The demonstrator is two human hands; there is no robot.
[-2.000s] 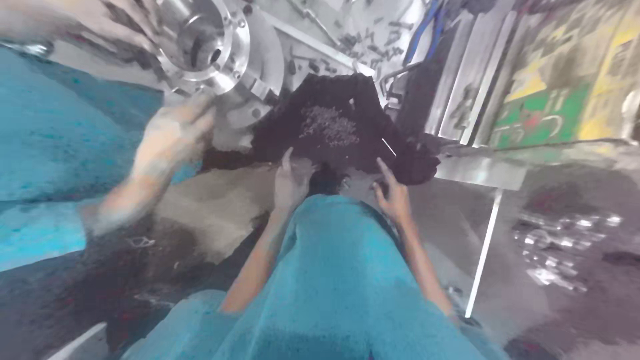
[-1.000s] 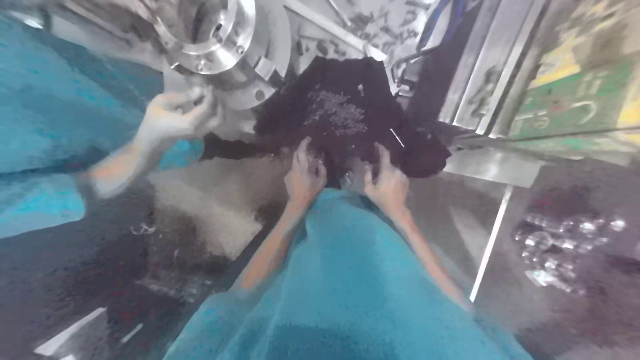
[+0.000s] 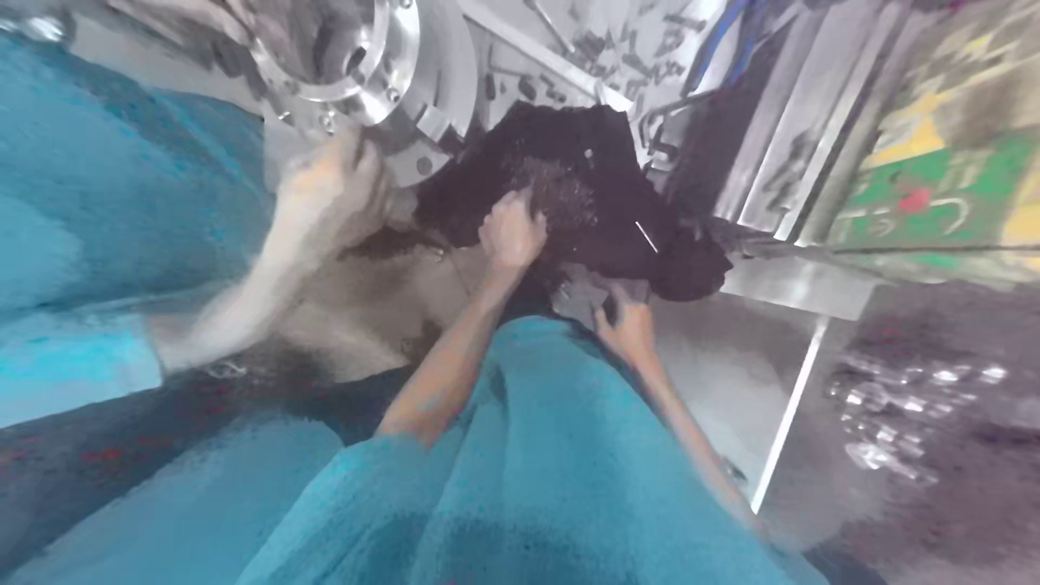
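Observation:
A dark cloth [image 3: 601, 187] lies before me with a scatter of small pieces [image 3: 561, 191] on it. My left hand [image 3: 513, 231] rests on or just above the cloth beside those pieces, its fingers curled; whether they pinch anything is too blurred to tell. At the cloth's near edge is my right hand [image 3: 630, 321], thumb and forefinger apart, next to a greyish, translucent-looking item [image 3: 581, 292] that may be a plastic bag. Whether the right hand touches that item is unclear.
A round metal flange [image 3: 394, 89] of a machine stands at upper left. A co-worker's hand [image 3: 333, 183] is close to it. Metal parts lie on a surface at the top. Shiny metal pieces [image 3: 902, 406] lie at right, below a green and yellow panel [image 3: 934, 195].
My left hand has moved forward over the cloth, towards the small pieces, and its fingers have curled. My right hand has drawn back to the cloth's near edge.

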